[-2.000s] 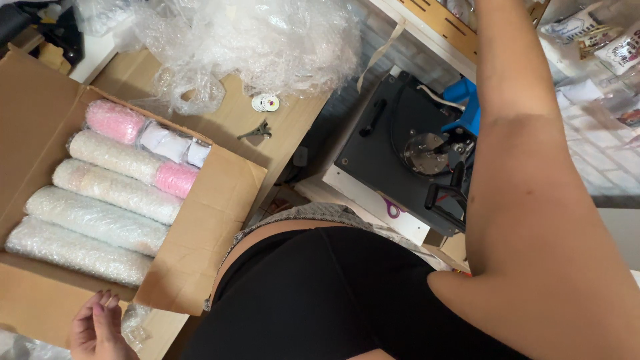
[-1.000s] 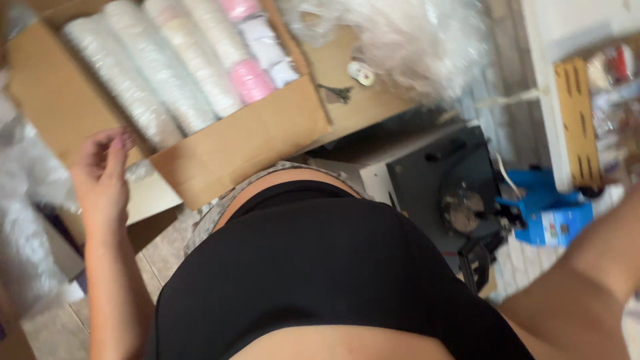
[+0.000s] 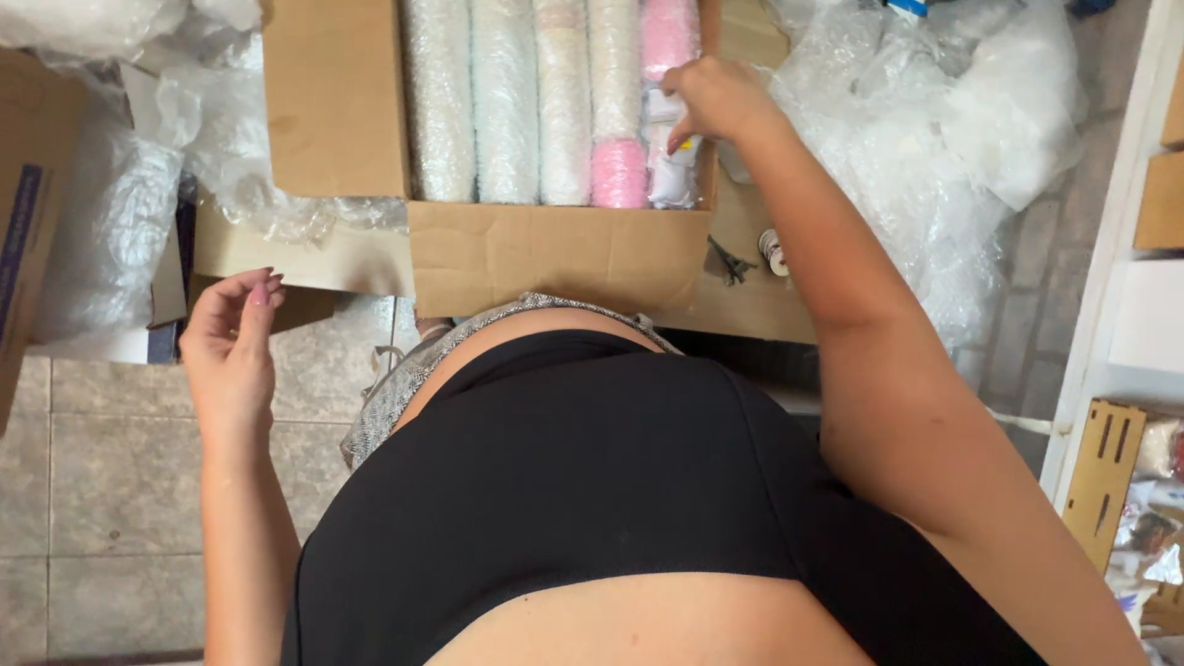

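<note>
An open cardboard box [image 3: 560, 254] holds several long rolls wrapped in bubble wrap [image 3: 504, 102], lying side by side. In its right column are a pink wrapped roll [image 3: 670, 37] and small white wrapped packets [image 3: 672, 176]; another pink wrapped piece [image 3: 619, 174] lies beside them. My right hand [image 3: 717, 102] reaches over the box's right edge, thumb and fingers apart at the white packets; whether it grips one is unclear. My left hand [image 3: 231, 324] is raised left of the box, fingers loosely curled, with nothing visible in it.
Loose bubble wrap [image 3: 925, 139] lies right of the box, and more bubble wrap [image 3: 111, 213] lies left. A small dark Eiffel Tower figure [image 3: 732, 262] and a small spool [image 3: 773, 252] rest on the wooden table [image 3: 768, 301]. A wooden rack [image 3: 1101, 481] stands at the right.
My right hand, out of view in both earlier frames, is now at the white packets in the box. My left hand remains apart from the contents. The view has turned.
</note>
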